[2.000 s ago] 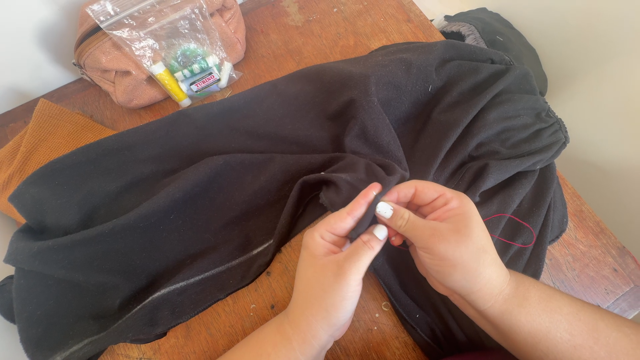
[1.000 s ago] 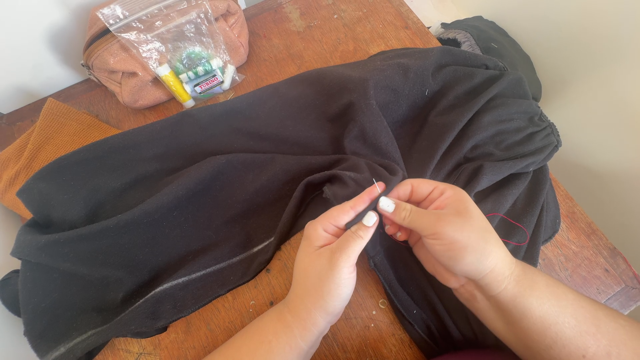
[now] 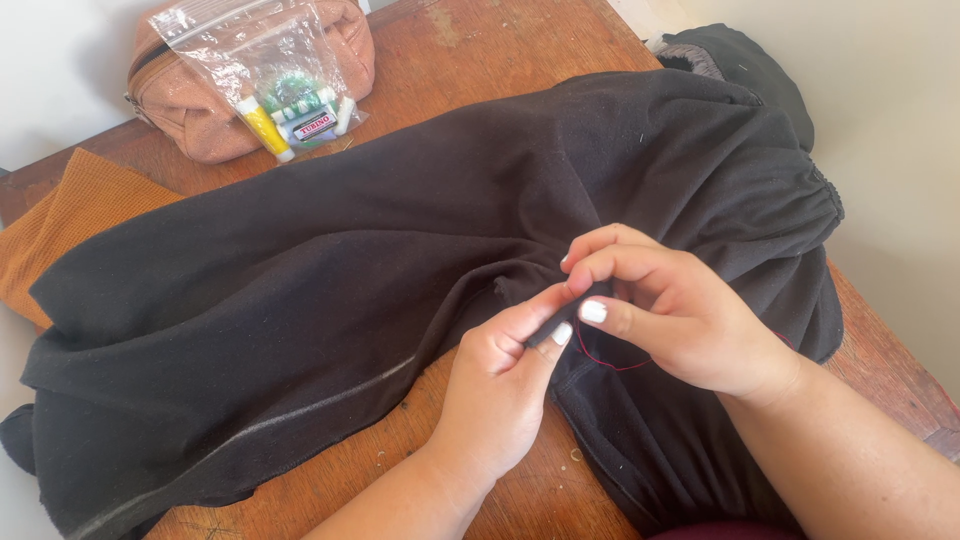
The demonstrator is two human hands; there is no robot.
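Black trousers of soft cloth [image 3: 300, 300], with a gathered waistband at the right, lie spread over a wooden table. My left hand [image 3: 502, 367] pinches a folded edge of the cloth between thumb and fingers. Close against it, my right hand [image 3: 660, 307] has its fingers curled over the same fold, thumb near the left fingertips. A red thread [image 3: 611, 366] hangs in a loop below the right thumb and shows again past the right wrist. No needle can be made out now; whether the right fingers hold one is hidden.
At the upper left, a pink zipped pouch [image 3: 202, 112] lies under a clear zip bag [image 3: 225, 45] holding a yellow tube [image 3: 264, 129] and thread spools. Mustard ribbed cloth [image 3: 97, 195] lies by the left edge. Another dark item [image 3: 757, 67] sits beyond the table's far right corner.
A needle tip seen above the left fingers one second ago no longer shows. My right hand has opened its fingers up over the fold, and the thread loop has moved from right of the hand to beneath it.
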